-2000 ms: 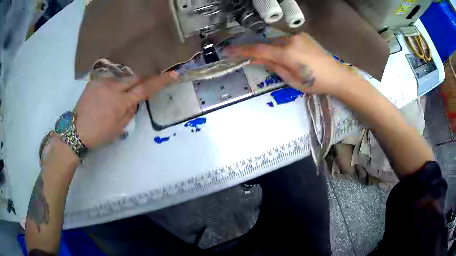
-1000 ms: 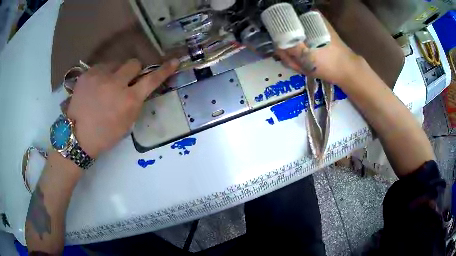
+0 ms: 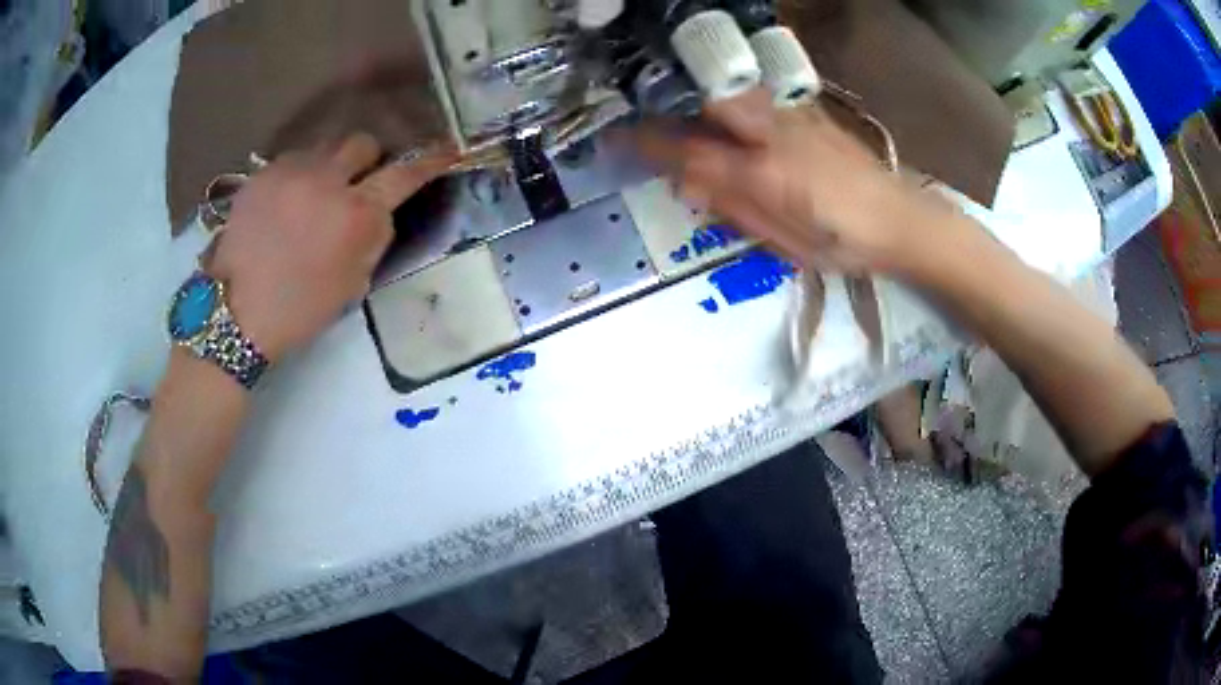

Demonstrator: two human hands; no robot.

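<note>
A large brown cloth panel (image 3: 288, 87) lies on the white table, passing behind and under the sewing machine head (image 3: 489, 67). The dark presser foot (image 3: 536, 167) stands at the cloth's near edge, above the silver needle plate (image 3: 576, 268). My left hand (image 3: 301, 248), wearing a watch, rests on the panel's near edge left of the foot, fingers pointing to it. My right hand (image 3: 790, 187) is blurred, right of the foot below the white knobs (image 3: 716, 56); its hold is unclear. A thin pale strip (image 3: 810, 321) hangs below my right hand toward the table's front edge.
A printed ruler (image 3: 603, 475) runs along the front edge of the table (image 3: 268, 535). Another strip loop (image 3: 101, 448) lies at the left. A small tray with yellow-orange handles (image 3: 1105, 123) is at the right. Scraps (image 3: 944, 422) lie below the table at right.
My right hand has moved left and lies further in front of the knobs. The strip beneath it has spread and shifted. The view has shifted slightly. My left hand remains on the cloth.
</note>
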